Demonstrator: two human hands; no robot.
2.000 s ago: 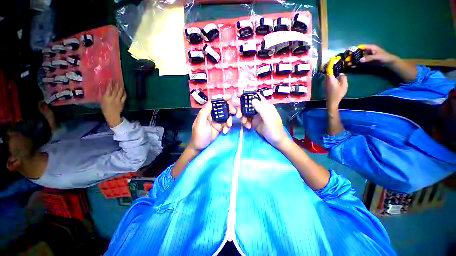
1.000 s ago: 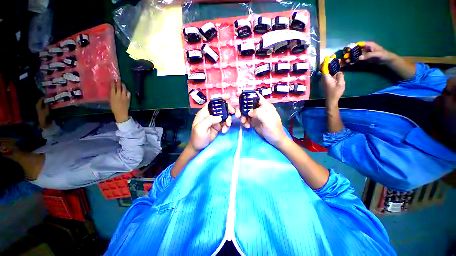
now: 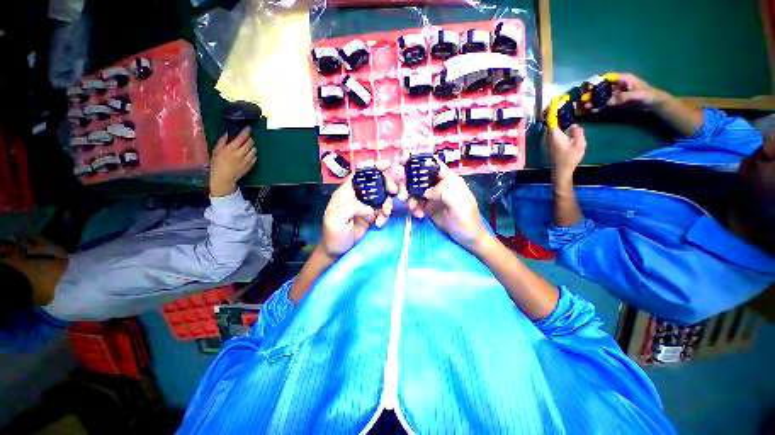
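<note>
My left hand (image 3: pixel 347 223) holds a black smartwatch (image 3: pixel 370 187), its lit screen with rows of white icons facing up. My right hand (image 3: pixel 452 208) holds a second black smartwatch (image 3: pixel 422 174) beside it, also lit with white icons. The two watches are close together at the near edge of a red-pink blister tray (image 3: pixel 365 132). The tray holds several black watches with white strips around their bands, and some pockets show plain pink. A white paper slip (image 3: pixel 484 63) lies over watches at the tray's right. The watch straps behind the screens are mostly hidden by my hands.
Pale yellow sheets (image 3: pixel 276 64) and clear film lie left of the tray. A worker in grey at left grips a dark handheld device (image 3: pixel 241 112) near another red tray (image 3: pixel 161 119). At right a worker in blue holds yellow-and-black items (image 3: pixel 561 110) by a wooden-edged board (image 3: pixel 663 51).
My hands stay nearly in place; the watches have shifted very slightly and their icon patterns differ. The left worker's hand has moved from the red tray to the dark device.
</note>
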